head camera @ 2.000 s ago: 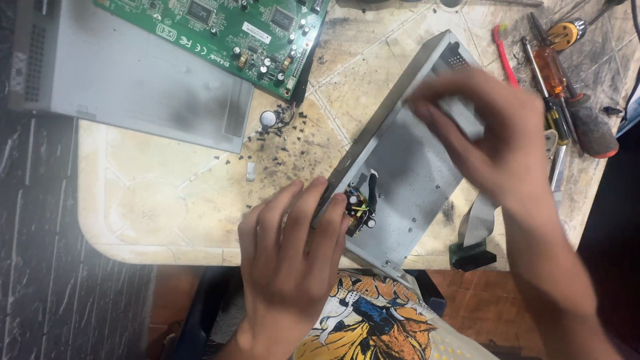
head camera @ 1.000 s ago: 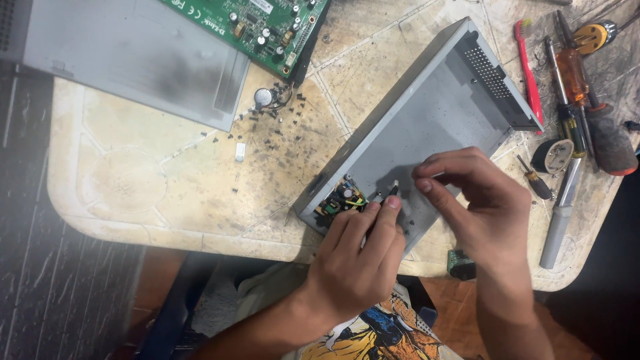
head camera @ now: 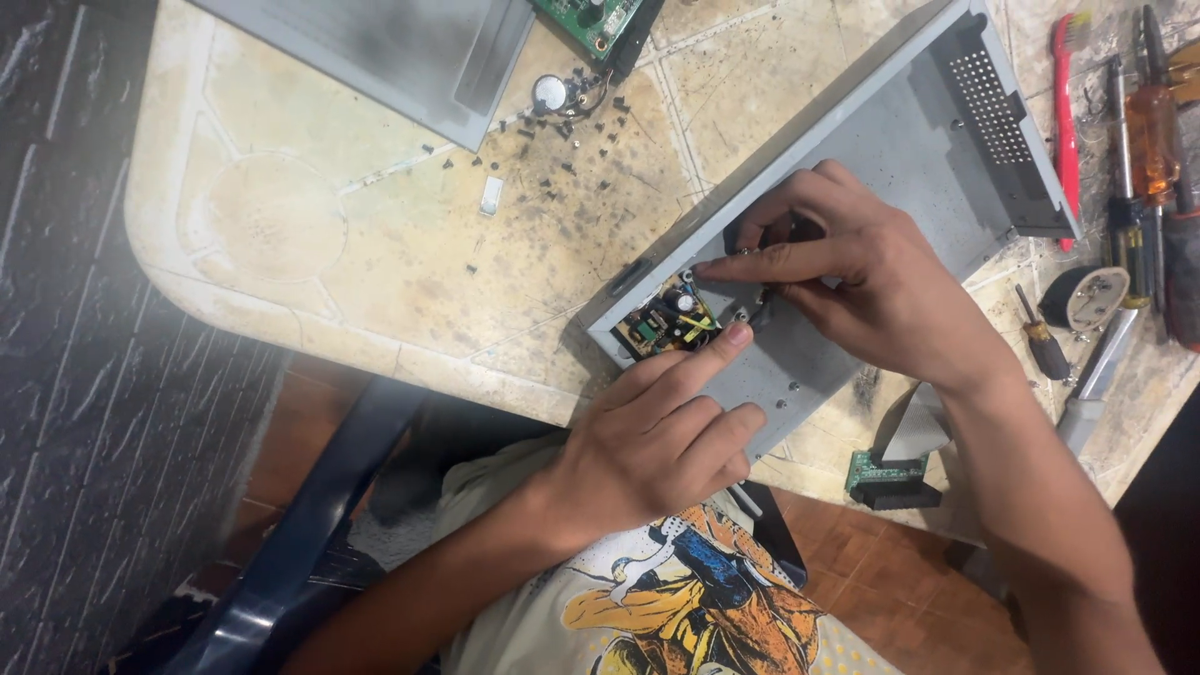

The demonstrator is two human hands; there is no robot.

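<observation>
A grey metal chassis (head camera: 900, 159) lies slanted on the table, its perforated end at the upper right. In its lower left corner sits a small power circuit board (head camera: 670, 323) with capacitors and coloured wires. My left hand (head camera: 670, 436) rests over the near wall of the chassis, its index fingertip beside the board and its other fingers curled. My right hand (head camera: 844, 267) reaches into the chassis, index fingertip at the board's upper edge. Dark wiring shows around its bent fingers; whether they pinch it is hidden.
Loose screws (head camera: 553, 169) and a round capacitor-like part (head camera: 549, 93) lie beyond the chassis. A green circuit board (head camera: 595, 23) and grey metal cover (head camera: 403, 56) are at the top. To the right are a red toothbrush (head camera: 1066, 131), screwdrivers (head camera: 1151, 141) and a ribbon-cable connector (head camera: 891, 478).
Two seconds ago my right hand was raised over the chassis's far part; now it is down beside the small board. My left index finger has extended toward the board's edge.
</observation>
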